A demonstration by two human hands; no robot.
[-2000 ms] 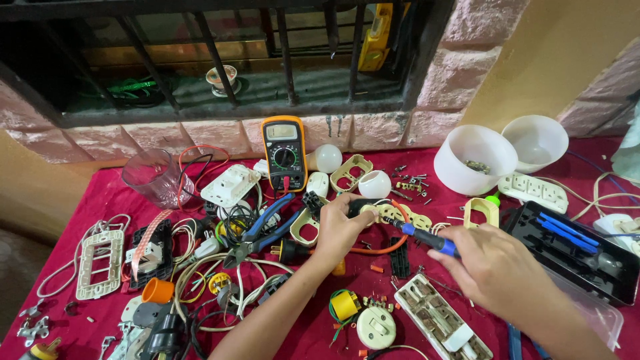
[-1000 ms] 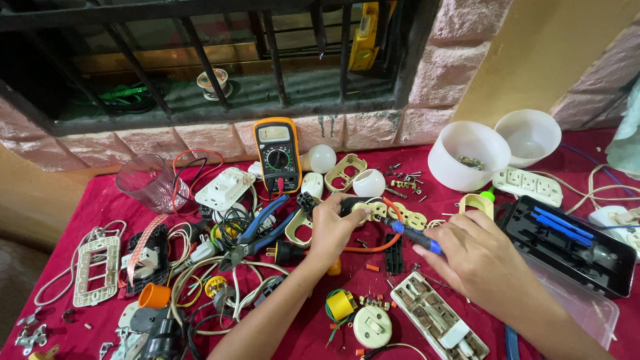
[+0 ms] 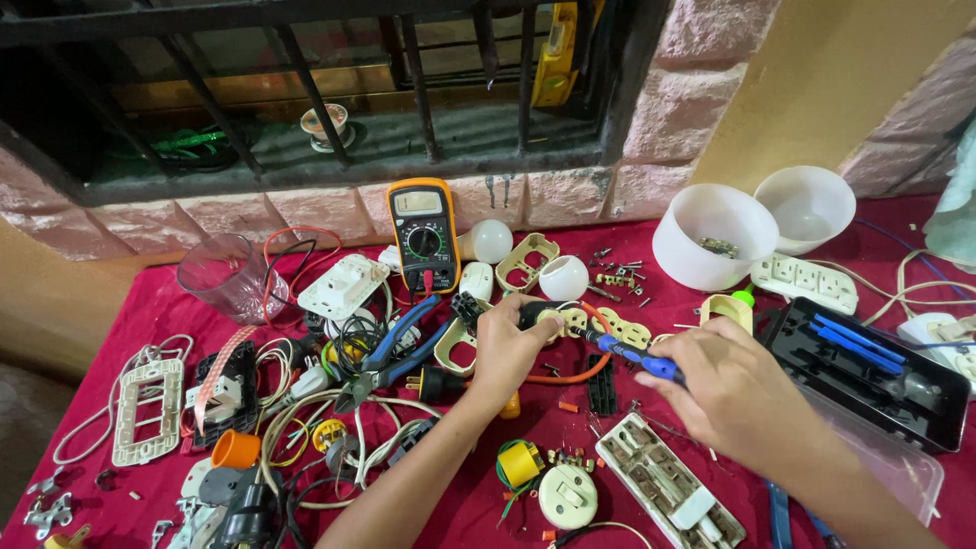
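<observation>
My left hand (image 3: 507, 339) grips a black electrical part (image 3: 537, 311), mostly hidden by the fingers, with an orange cord (image 3: 568, 379) curving beneath it. In my right hand (image 3: 717, 381) is a blue-and-black screwdriver (image 3: 633, 355), its tip end pointing left at the part. Cream outlet pieces (image 3: 621, 329) lie just behind the shaft. Blue-handled pliers (image 3: 393, 347) rest left of my left hand, near a black plug (image 3: 436, 383). Below my hands are a round cream switch (image 3: 568, 496) and an opened cream power strip (image 3: 663, 488).
A multimeter (image 3: 424, 236) leans against the wall below the window bars. White bowls (image 3: 713, 244) stand at the back right, before a black tray (image 3: 869, 366). A clear glass (image 3: 232, 278) tilts at the back left. Tangled cables (image 3: 305, 427) and a cream frame (image 3: 149, 412) lie left.
</observation>
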